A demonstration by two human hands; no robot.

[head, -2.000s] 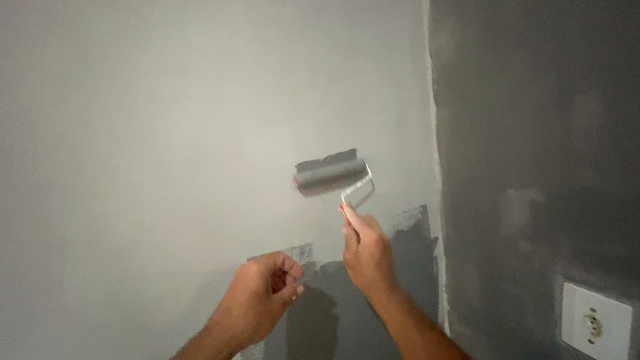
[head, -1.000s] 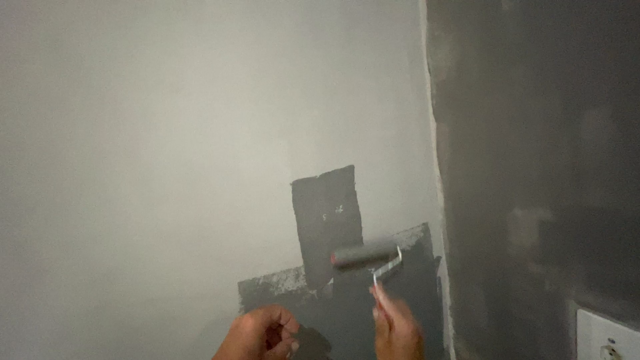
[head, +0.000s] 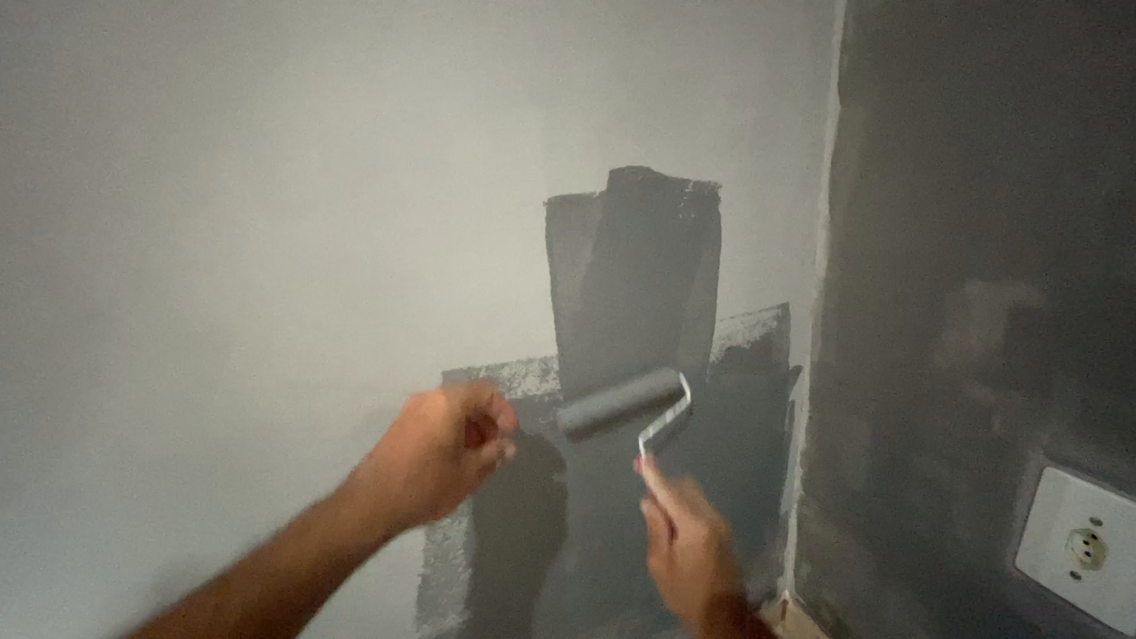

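Observation:
My right hand (head: pixel 688 541) is closed around the handle of a small paint roller (head: pixel 621 404), whose gray sleeve lies tilted against the wall over dark gray paint (head: pixel 648 275). The roller's bent metal frame runs from the sleeve's right end down to the handle. To the left, my left hand (head: pixel 479 426) hangs in front of the painted patch's left edge with its fingers curled; whether anything small is between them cannot be told. Around the dark patch the wall (head: pixel 311 222) is light gray.
A dark gray wall (head: pixel 958 222) meets the light one at a corner with a pale, rough edge (head: pixel 821 266). On that dark wall, low at the right, sits a white power outlet plate (head: pixel 1056 532). A pale brown piece (head: pixel 794 619) shows at the corner's bottom.
The dark upright paint strip has grown wider toward the right and now reaches the top in an uneven edge. One second ago it was a single narrow strip. My right hand still holds the roller.

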